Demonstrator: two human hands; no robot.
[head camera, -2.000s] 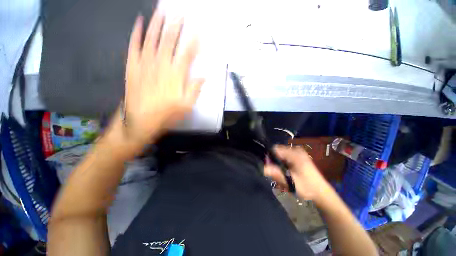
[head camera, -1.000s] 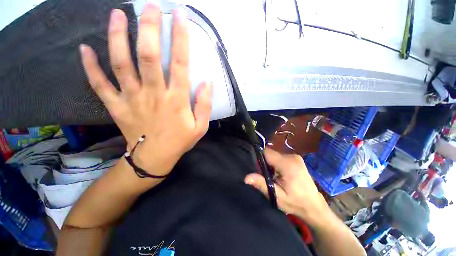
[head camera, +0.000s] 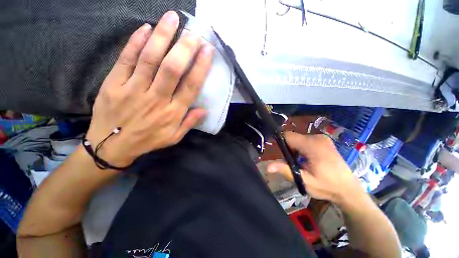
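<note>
A dark grey woven fabric (head camera: 50, 50) lies at the upper left on the table edge, with a pale rounded panel (head camera: 217, 88) joined to it. My left hand (head camera: 146, 93) presses flat on both, fingers bent and close together; whether it pinches any cloth is hidden. My right hand (head camera: 314, 164) holds long black shears (head camera: 256, 103) below the table edge. The blades point up and left along the right edge of the pale panel and look nearly closed.
The white table (head camera: 322, 45) has a scale on its grey front edge. Dark threads (head camera: 337, 19) and slim green-yellow snips (head camera: 417, 30) lie on it. Below are blue crates (head camera: 360, 123), a red-capped bottle (head camera: 339, 135), a red crate (head camera: 305, 224) and white curled scraps.
My left hand has moved down and left and its fingers have bent. The shears and right hand have moved slightly right. The dark strip along the panel's edge no longer shows there.
</note>
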